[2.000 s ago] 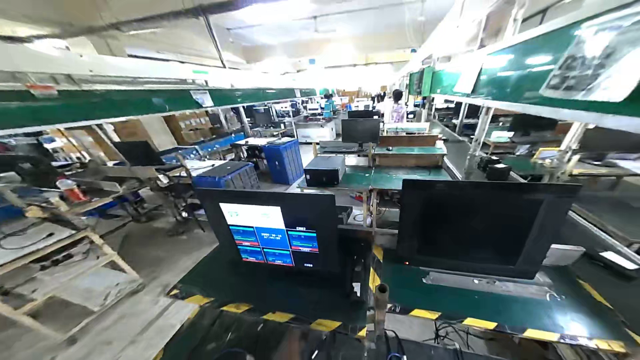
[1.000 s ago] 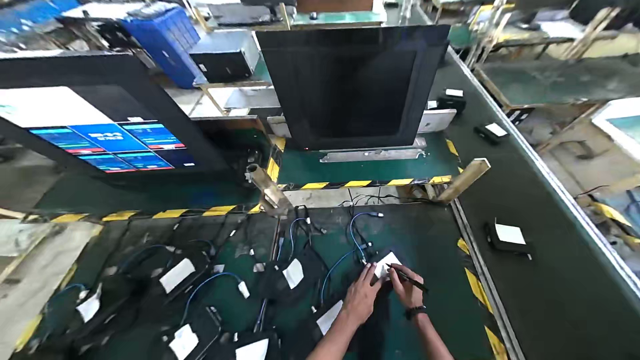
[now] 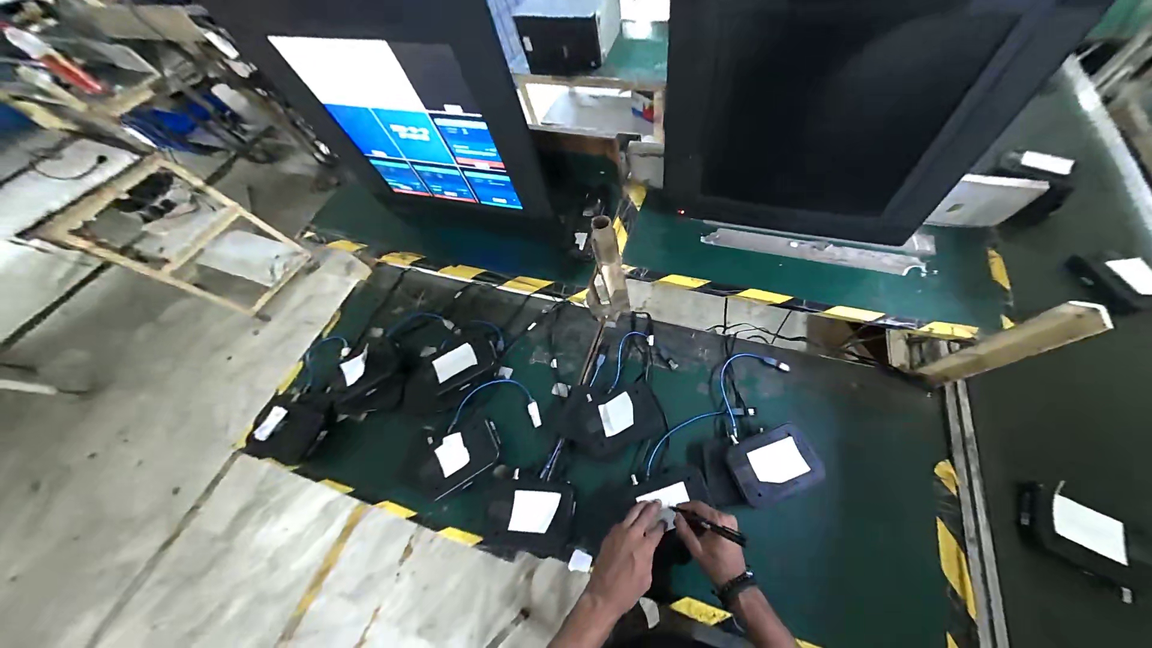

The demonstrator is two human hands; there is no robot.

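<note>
My right hand (image 3: 717,544) grips a black pen (image 3: 711,524), its tip at a small white paper (image 3: 667,516) near the front edge of the green bench. My left hand (image 3: 630,549) rests its fingertips on that paper. Beneath the hands is a black box with a white paper label (image 3: 664,495) on it. Just to the right lies another black box (image 3: 810,457) with a white label and a blue cable (image 3: 725,382). On the left sits a black box (image 3: 567,502), also labelled. Several more such boxes with blue cables lie further left.
Two large display panels stand behind, one lit (image 3: 423,135), one dark (image 3: 828,108). A metal post (image 3: 607,261) and a wooden bar (image 3: 1017,344) rise at the bench's back edge. More labelled black devices (image 3: 1084,531) lie on the dark surface at right. A wooden frame (image 3: 202,243) stands left.
The view has shifted left. Both hands have moved from the labelled black box at the right to the one nearer the front edge, with the pen still in the right hand.
</note>
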